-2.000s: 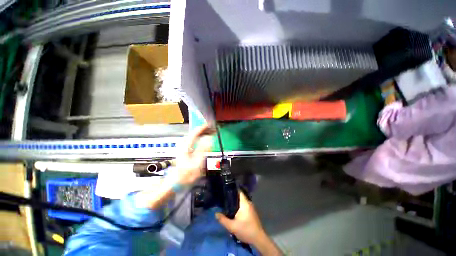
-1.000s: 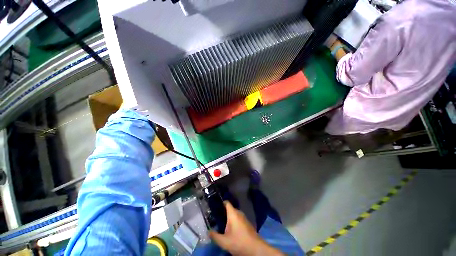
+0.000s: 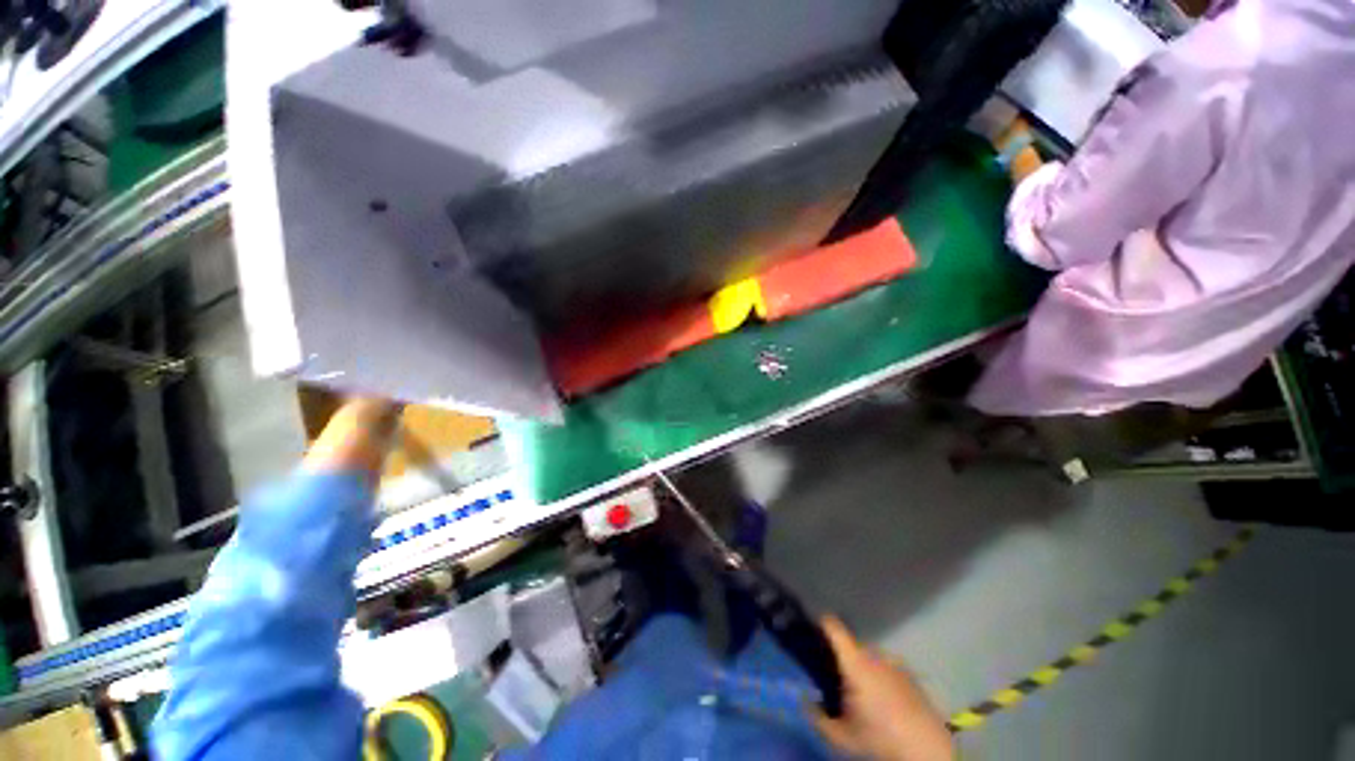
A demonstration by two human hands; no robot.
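Observation:
The large white-grey inverter housing (image 3: 401,253) stands on the green-matted bench. My left hand (image 3: 357,434) is at the lower edge of its left side panel, blurred; its fingers are partly hidden by the panel, so its hold cannot be told. My right hand (image 3: 880,706) is closed around the black electric screwdriver (image 3: 788,622) in front of the bench. The long thin shaft points up and left, its tip near the bench's front edge, apart from the housing. The grey finned heatsink (image 3: 684,223) sits above the red support blocks (image 3: 840,278) with a yellow piece (image 3: 734,306) between them.
A small pile of screws (image 3: 771,361) lies on the green mat (image 3: 951,305). A red stop button (image 3: 620,516) is at the bench edge. A person in pink (image 3: 1144,238) stands at right. A cardboard box (image 3: 431,434) is behind my left hand. A yellow tape roll (image 3: 409,729) lies on the side table.
The screwdriver shaft has come out from beside the heatsink, and my right hand has moved right and down. My left hand now shows below the side panel. The view has shifted and turned.

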